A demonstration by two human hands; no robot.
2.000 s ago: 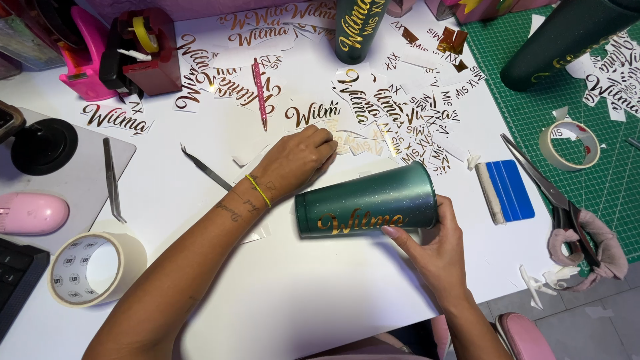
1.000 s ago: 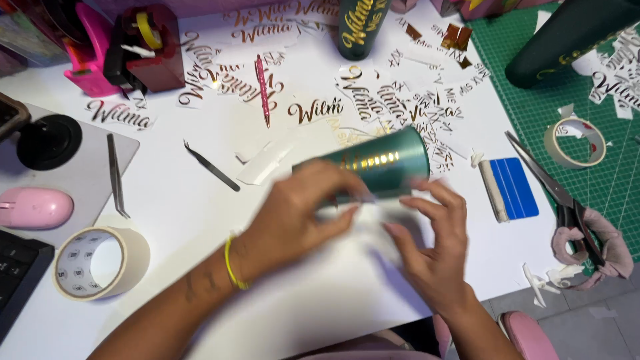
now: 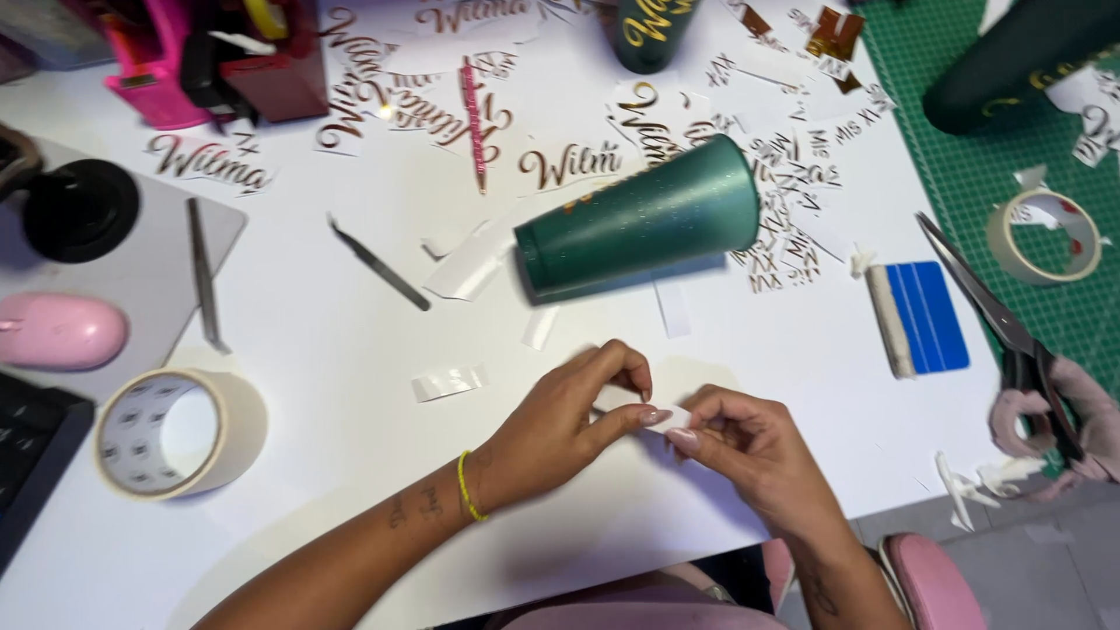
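My left hand [image 3: 577, 420] and my right hand [image 3: 739, 433] meet near the table's front edge, both pinching a small white strip [image 3: 643, 411] between thumbs and fingers. Beyond them a green tapered tumbler [image 3: 647, 219] lies on its side, touching or overlapping paper pieces, its gold lettering mostly turned away. Left of the tumbler lie dark angled tweezers [image 3: 381, 262]. A small glossy strip [image 3: 449, 383] rests on the table left of my left hand, and other white strips lie by the tumbler.
Lettering cutouts [image 3: 787, 210] cover the back. A masking tape roll [image 3: 236, 429], steel tweezers [image 3: 203, 276] and pink mouse [image 3: 66, 331] stand left. At right are a blue squeegee [image 3: 926, 317], scissors [image 3: 1006, 324], a smaller tape roll [image 3: 997, 232] and a green cutting mat [image 3: 910, 149].
My right hand has let go of the tumbler, which now lies farther back and turned. Both hands have come together nearer the front edge, holding a white strip.
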